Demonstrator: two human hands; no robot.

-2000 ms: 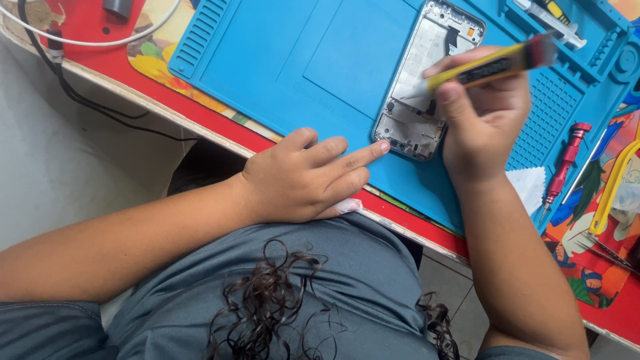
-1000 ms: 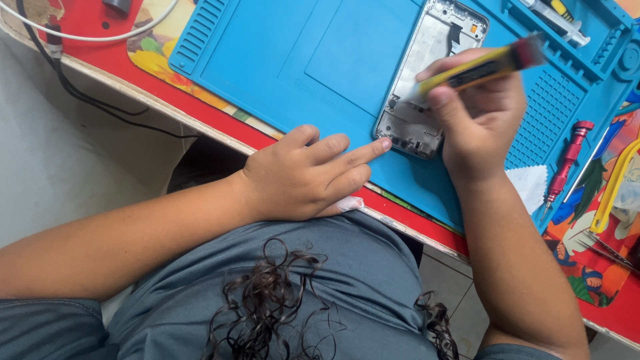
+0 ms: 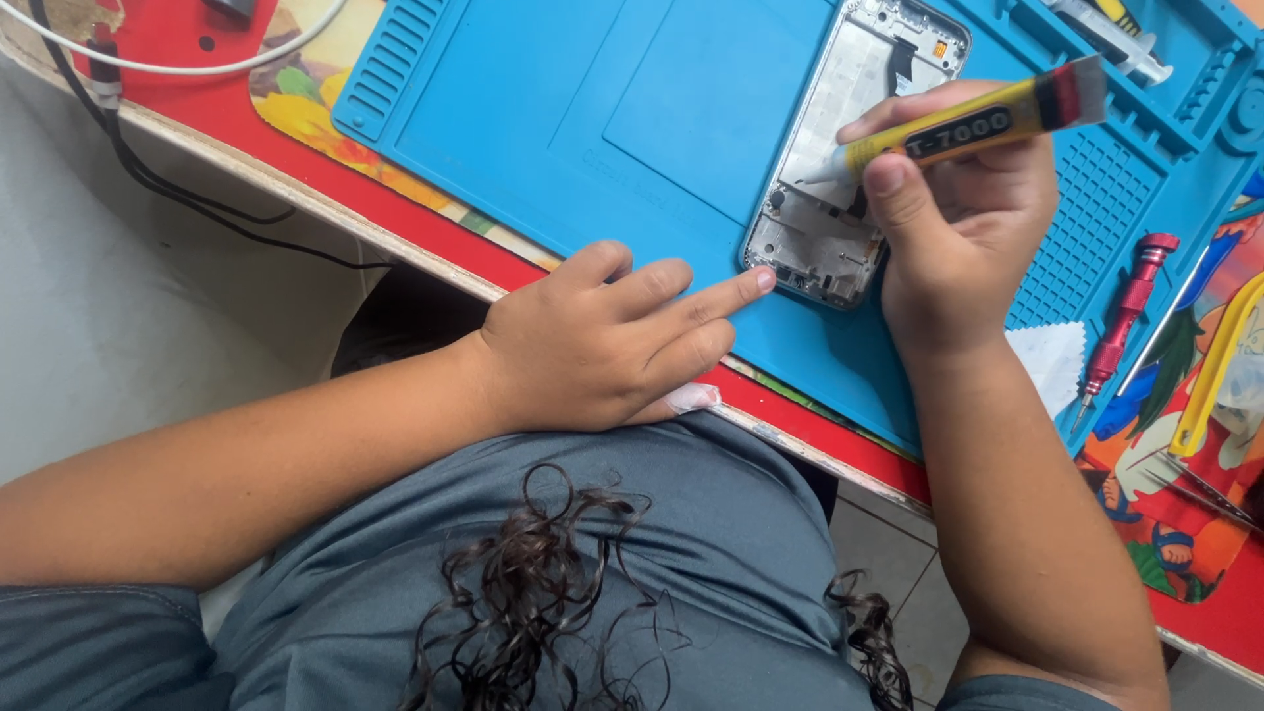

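My right hand [image 3: 948,207] grips a yellow and black tube of T-7000 adhesive [image 3: 968,128], its pale nozzle pointing down and left over a phone frame [image 3: 849,79]. That frame is silver inside with a dark flex cable, and it lies on a blue silicone repair mat [image 3: 533,128]. One fingertip of my left hand [image 3: 632,326] rests at the frame's lower left corner; the hand's other fingers are partly curled. A bit of white material [image 3: 694,398] is at one fingertip of the left hand. Whether the nozzle touches the frame cannot be told.
Right of my right hand lie a red precision screwdriver [image 3: 1128,306], a white cloth [image 3: 1049,360], a yellow-handled tool [image 3: 1220,365] and tweezers [image 3: 1210,489]. A syringe [image 3: 1111,39] sits in the mat's upper tray. A white cable [image 3: 197,69] and black cables [image 3: 188,202] are at the left.
The tube's nozzle has shifted slightly over the phone frame, in my right hand's grip. My left hand has stayed at the frame's lower corner.
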